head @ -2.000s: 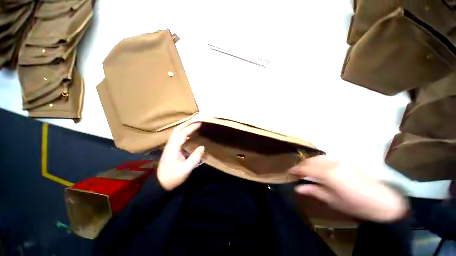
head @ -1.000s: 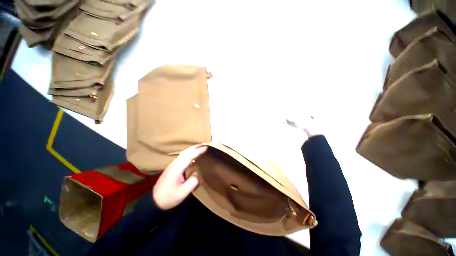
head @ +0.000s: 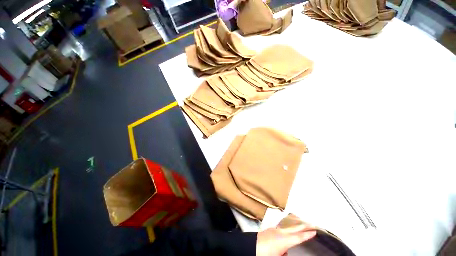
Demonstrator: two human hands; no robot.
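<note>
My left hand (head: 285, 240) is at the bottom edge of the view, its fingers over the rim of a tan bag body (head: 320, 241). Most of that bag is cut off by the frame's edge; part of its dark mouth shows right of my fingers. My right hand is out of the picture. Flat bags (head: 267, 167) lie overlapped on the table just beyond, with a small shiny stud on the top one. Thin grey strips (head: 350, 201) lie on the table to the right of them.
The white table (head: 380, 100) holds rows of overlapping bags (head: 230, 92) and more bags (head: 350, 15) at the back. An open red carton (head: 167, 195) stands on the dark floor at left. A person's purple sleeve (head: 226, 9) shows at the far edge. Brown cartons (head: 122, 31) stand farther off.
The view has swung left and up, showing more floor and far table. The held bag is now mostly out of frame. My right arm, earlier reaching over the table, has left the picture.
</note>
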